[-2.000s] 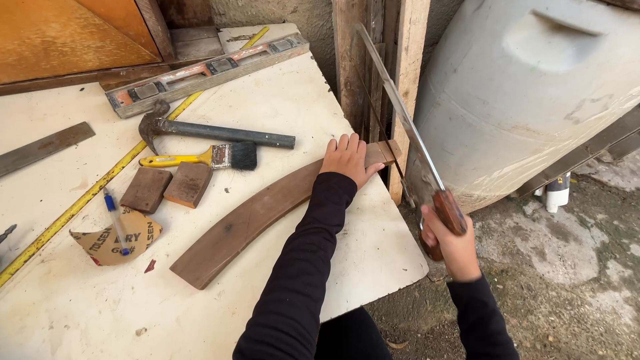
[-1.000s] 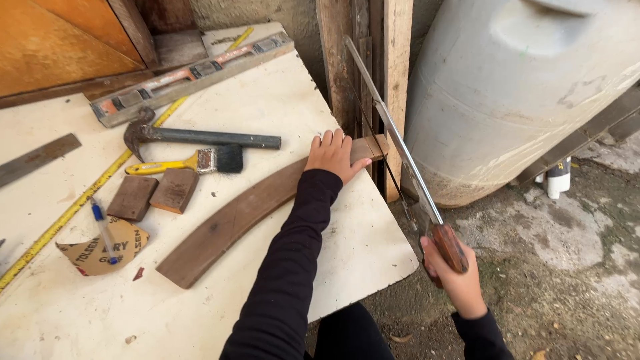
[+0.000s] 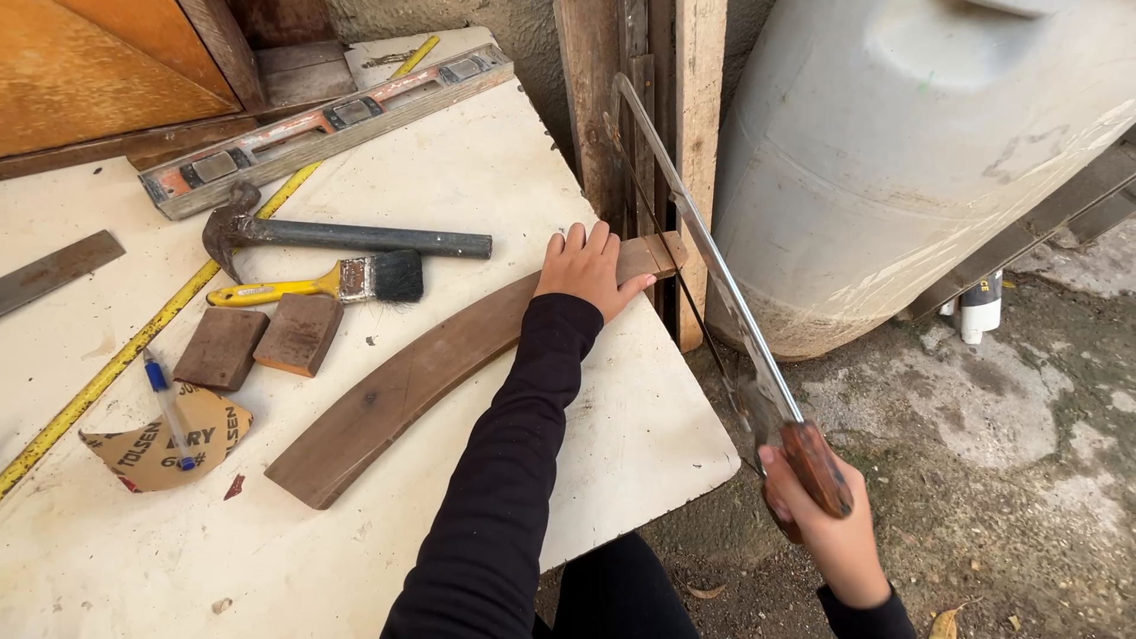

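A curved piece of brown wood [image 3: 399, 382] lies on the white tabletop [image 3: 639, 426], its narrow end jutting past the right edge. Spread over the wood close to that end, my left hand [image 3: 587, 269] presses it down with the thumb along the near side. My right hand [image 3: 821, 510] grips the wooden handle of a hacksaw [image 3: 737, 302] with a metal frame, off the table's right side. The thin saw blade runs across the wood's overhanging end, to the right of my left hand. A line crosses the wood between hand and blade.
On the table lie a spirit level [image 3: 328, 129], claw hammer [image 3: 355, 238], paintbrush [image 3: 328, 280], two wood blocks [image 3: 222, 348], sandpaper [image 3: 213, 435], a pen [image 3: 169, 408], a yellow measuring strip [image 3: 115, 368] and a flat metal bar [image 3: 58, 271]. Upright boards [image 3: 699, 160] and a plastic drum [image 3: 870, 177] stand beyond.
My right hand and the hacksaw have shifted a little relative to the wood, the blade still at its end. My left hand stays on the wood. The view has shifted slightly.
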